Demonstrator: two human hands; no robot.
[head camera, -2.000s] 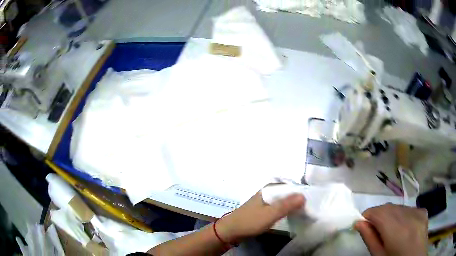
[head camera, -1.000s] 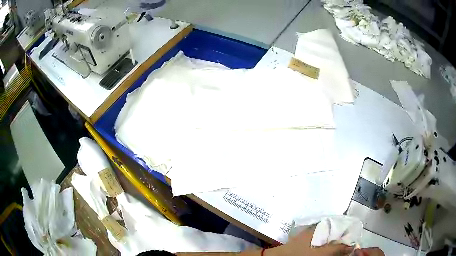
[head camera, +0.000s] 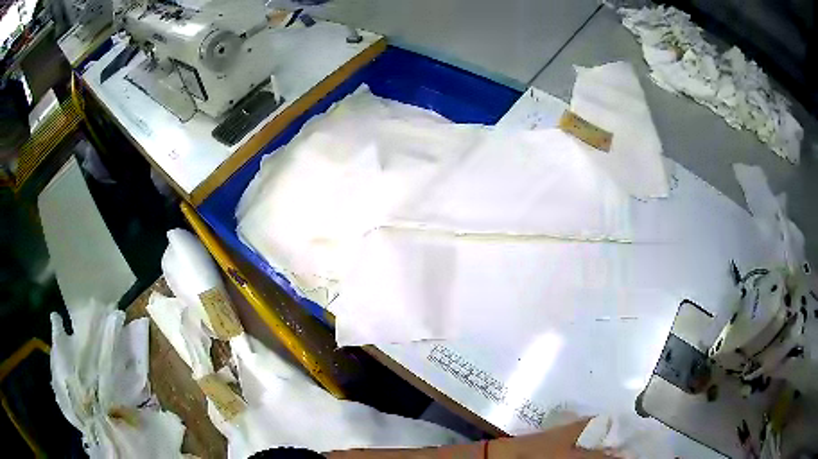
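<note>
My left hand (head camera: 558, 437) is at the bottom edge, largely cut off, with a red string at the wrist. It holds a bunched white cloth piece (head camera: 605, 434), also partly cut off; the fingertips are hidden. My right hand is not in view. The white sewing machine (head camera: 762, 314) stands at the right, with its metal plate (head camera: 679, 363) left of the head. Large white fabric panels (head camera: 502, 278) lie across the table and into the blue trough (head camera: 430, 85). A tan ticket (head camera: 587, 131) lies on a white piece at the back.
Another sewing machine (head camera: 202, 58) stands at the upper left. A yellow rail (head camera: 269, 314) runs below the trough. White bundles (head camera: 103, 385) with tan tickets (head camera: 220, 312) are at the lower left. Crumpled white pieces (head camera: 717, 76) lie on the grey table behind. A printed ruler (head camera: 466, 371) marks the front edge.
The view has turned left and shifted, moving the table and machine rightward and down in the picture. My right hand has left view, and my left hand with the cloth is now mostly cut off.
</note>
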